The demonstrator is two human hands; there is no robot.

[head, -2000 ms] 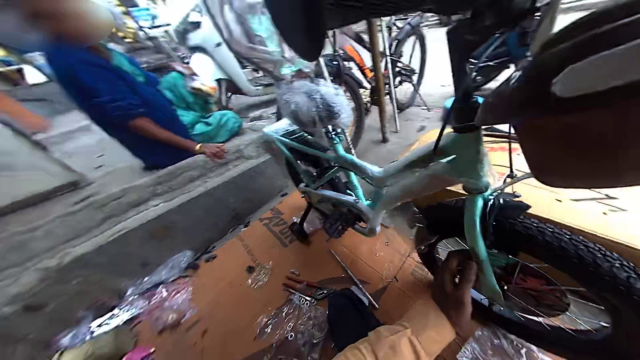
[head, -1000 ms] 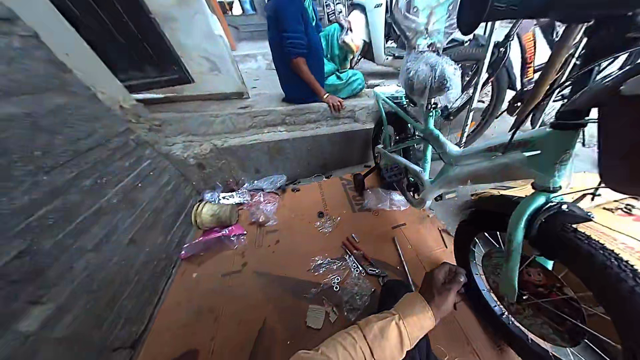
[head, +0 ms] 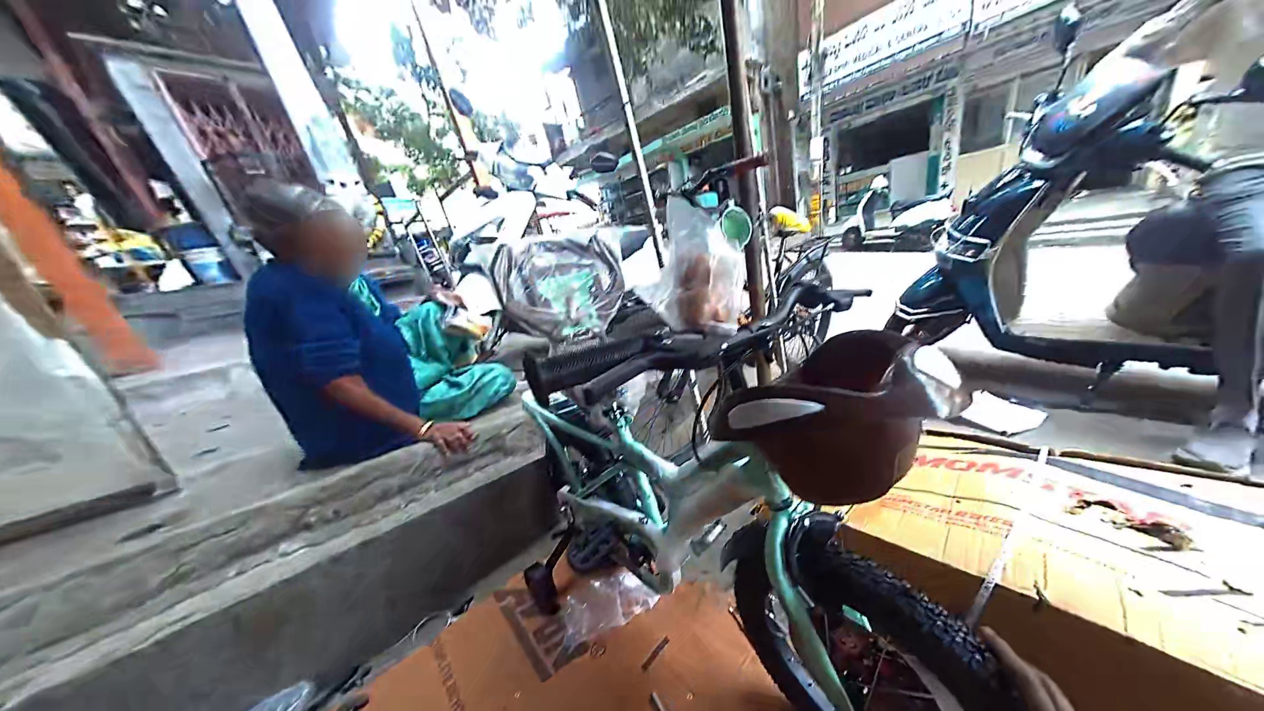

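A mint-green bicycle (head: 642, 474) stands before me on orange-brown cardboard (head: 464, 657), its black handlebar grip (head: 592, 363) turned toward me. A dark brown basket (head: 849, 425) is mounted at the handlebar. At the lower right edge, part of a hand (head: 1022, 671) shows beside the knobby front tyre (head: 908, 602); only some fingers are visible, and which of my hands it is, and whether it grips the tyre, is not clear. No other hand of mine shows. Clear plastic wrap (head: 607, 604) lies under the pedal and crank.
A seated person (head: 326, 346) in blue rests a hand on the concrete ledge (head: 395, 504) at left. A printed carton (head: 1076, 553) lies right of the front wheel. Behind it a dark blue scooter (head: 1037, 257) stands with a person beside it. Poles and parked two-wheelers are farther back.
The view has swung up toward the street. My forearm in its tan sleeve, beside the front wheel before, has left the view; the fingers now show at the tyre's outer right side.
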